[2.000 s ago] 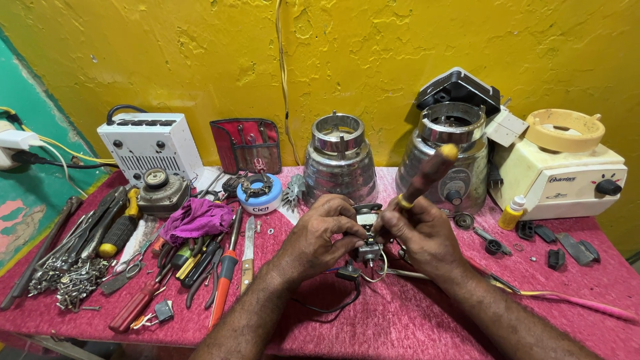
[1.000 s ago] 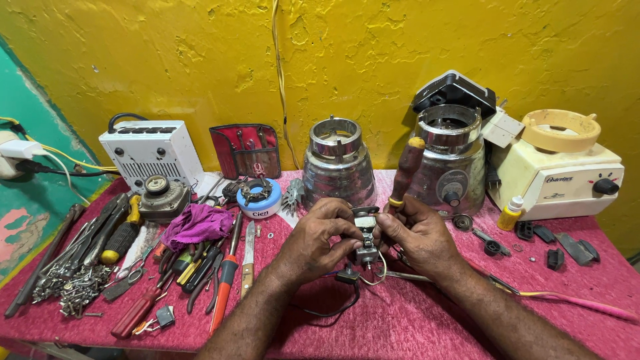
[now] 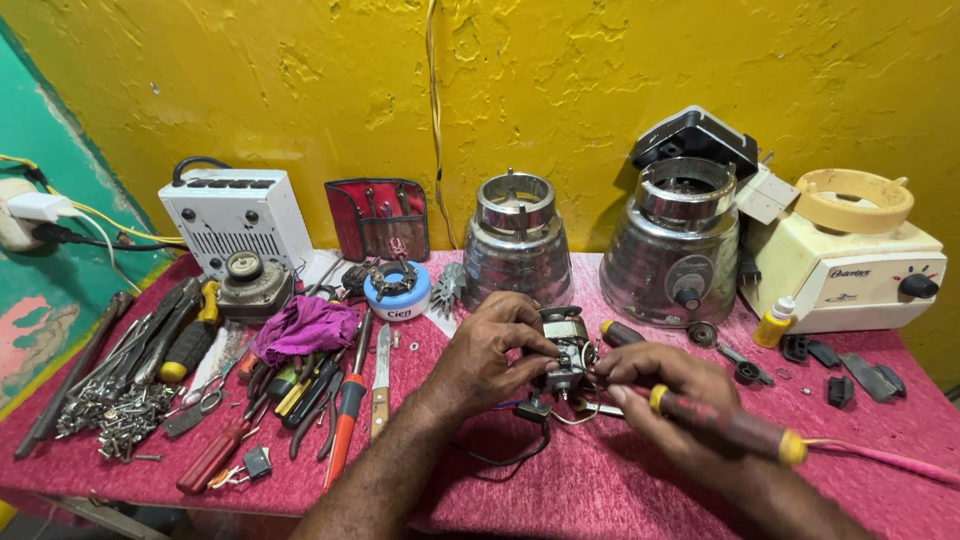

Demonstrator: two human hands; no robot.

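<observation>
My left hand (image 3: 499, 356) grips a small electric motor (image 3: 564, 337) from its left side, fingertips on its metal bracket. My right hand (image 3: 667, 397) holds a screwdriver with a dark red and yellow handle (image 3: 724, 424); the handle slopes down to the right. Its front end points toward the motor's right side, where its tip is hard to make out among the wires. A switch-like black part (image 3: 532, 409) with a black cord lies just below the motor. Behind my right hand, a second yellow-ended handle (image 3: 621, 334) lies on the cloth, beside a partly hidden wrench (image 3: 600, 407).
Two chromed blender bases (image 3: 517, 259) (image 3: 660, 262) stand behind the hands, with a cream blender base (image 3: 847, 277) at right. Pliers, a red-handled screwdriver (image 3: 214, 457), a wooden-handled knife (image 3: 381, 382), a purple rag (image 3: 307, 330) and loose screws (image 3: 139, 420) lie at left. A yellow bottle (image 3: 775, 322) stands at right.
The screwdriver in my right hand was roughly upright; it now slopes, its handle end pointing down to the right. My right hand has shifted a little away from the motor.
</observation>
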